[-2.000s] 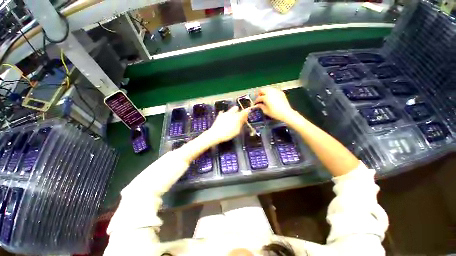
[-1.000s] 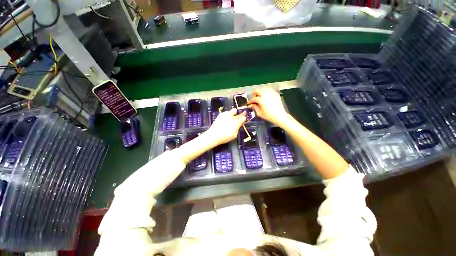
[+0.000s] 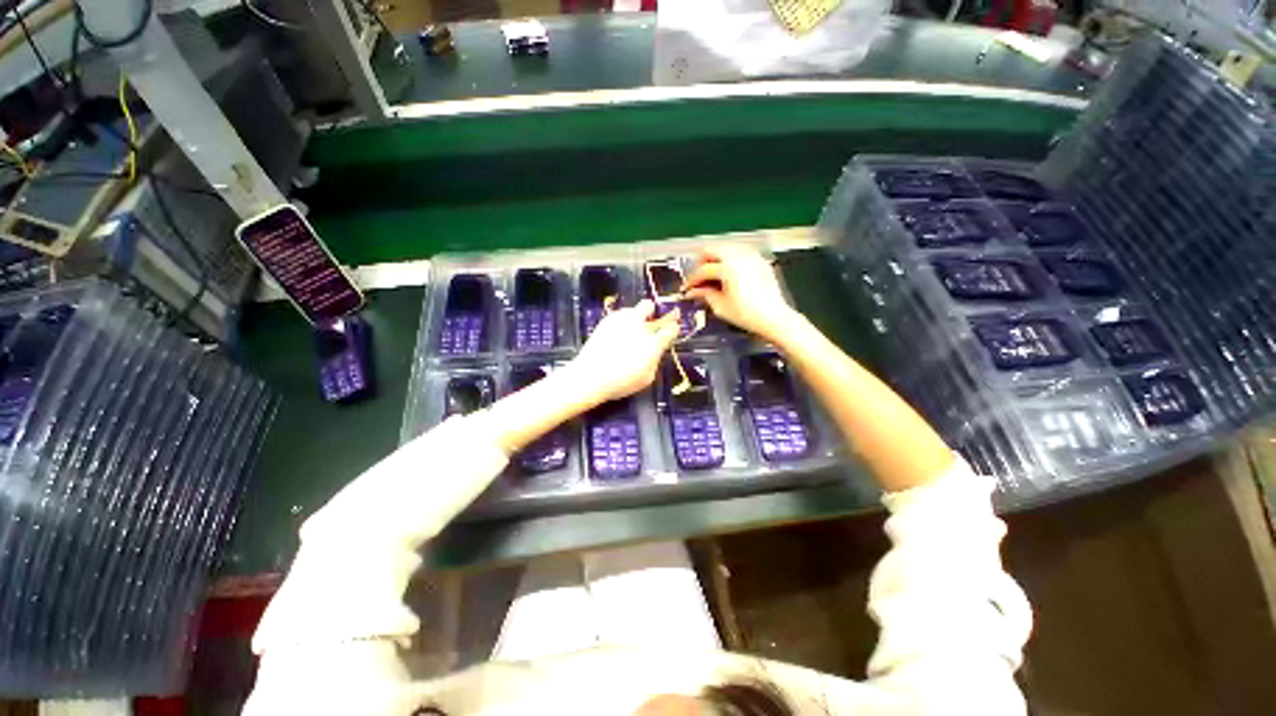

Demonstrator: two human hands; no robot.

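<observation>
A clear tray [image 3: 560,497] holds purple keypad phones in two rows. Both my hands are at a phone [image 3: 668,277] in the back row, which has a pale gold border around its dark screen. My left hand [image 3: 626,347] is at its lower left, fingertips pinched on a thin gold strip [image 3: 682,367] that hangs over the front row. My right hand [image 3: 738,291] is at the phone's right side, thumb and fingertips together over the screen; what they pinch is too small to tell. The phone's keys are partly hidden by my fingers.
Stacked filled trays stand at the right [image 3: 966,329] and clear stacked trays at the left [image 3: 126,490]. A smartphone [image 3: 300,266] leans by a metal post [image 3: 196,119], with a loose keypad phone [image 3: 342,360] below it. A green conveyor belt [image 3: 560,175] runs behind the tray.
The view has shifted slightly, so the tray and phones appear a little further left. Both my hands stay at the same phone, with small finger movements; the gold strip still hangs from my left hand.
</observation>
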